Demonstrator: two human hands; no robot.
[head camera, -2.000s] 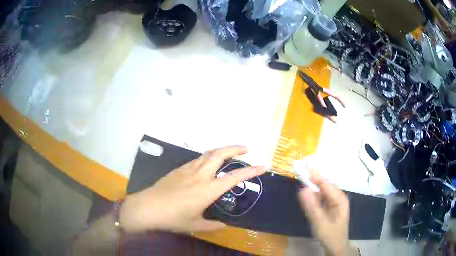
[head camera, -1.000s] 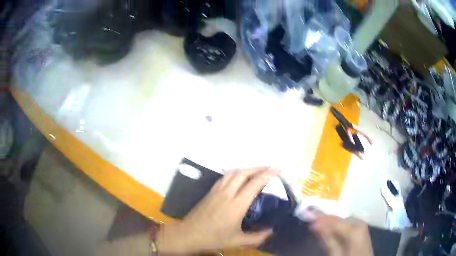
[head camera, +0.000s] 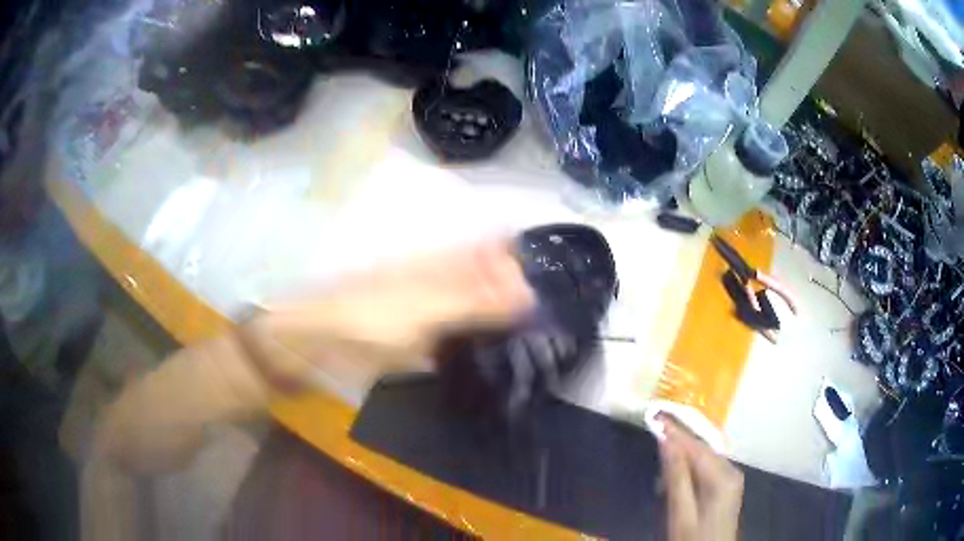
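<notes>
A glossy black housing with holes in its face is on the white bench just above the black mat. My left hand is strongly blurred, reaching in from the left with its fingertips at the housing's left side. A dark blurred shape lies below my left fingers; whether they grip it or the housing cannot be told. My right hand pinches a white wiping cloth over the mat's upper edge.
Another black housing stands at the back, with a dark heap left of it. A clear bag, green bottle, nippers on orange tape and wired ring boards are at the right. A white wipe lies at lower right.
My left hand has moved up and left, off the mat. A housing now shows on the bench above the mat. My right hand has lowered slightly with the cloth. The view has shifted.
</notes>
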